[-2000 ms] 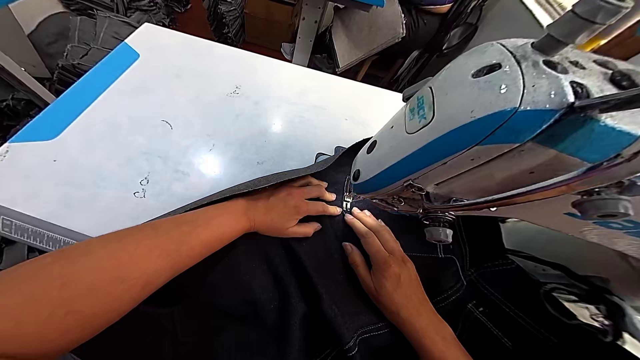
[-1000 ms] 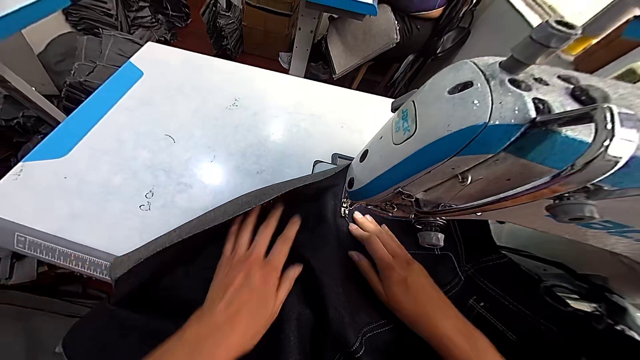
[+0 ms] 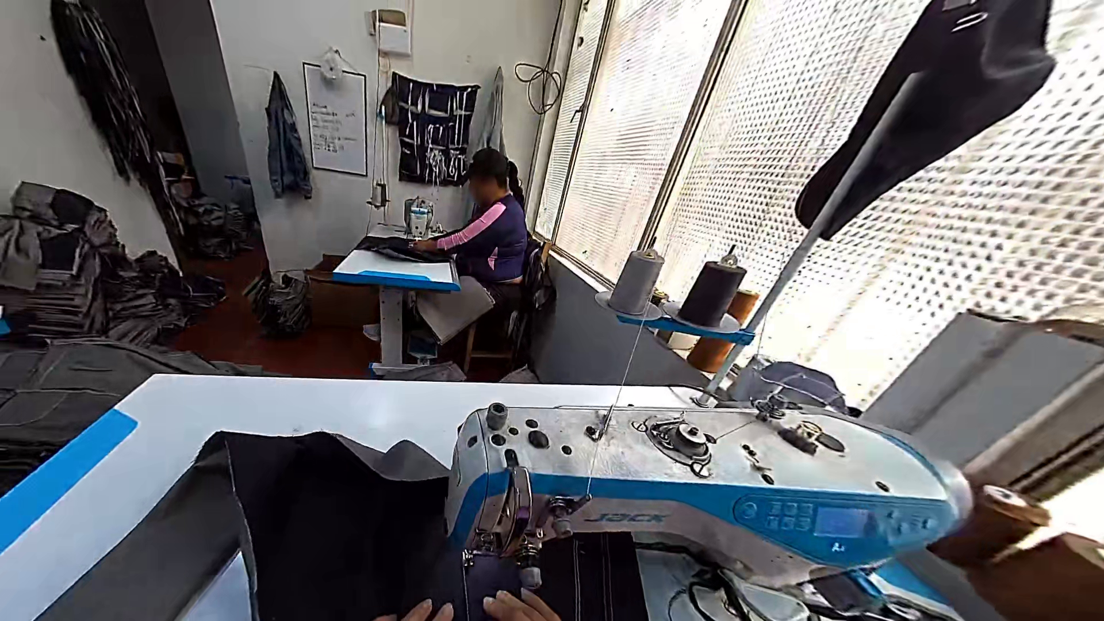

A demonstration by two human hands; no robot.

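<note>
Only fingertips of my left hand show at the bottom edge, resting on dark denim fabric. My right hand lies flat on the same fabric, just right of a line of stitching and below the presser foot of a white and blue Jack sewing machine. The denim spreads left over the white table, its grey reverse side folded out. More dark fabric with pale stitch lines lies under the machine arm. Palms and wrists of both hands are out of frame.
The white sewing table has a blue edge. Thread cones stand on a stand behind the machine, where a dark cloth hangs from a pole. Piles of garments lie at left. A co-worker sits at another machine farther back.
The view has swung up and outward to the room. The fabric's left part now stands in raised folds on the table. Both hands have shifted closer together on the denim since one second ago.
</note>
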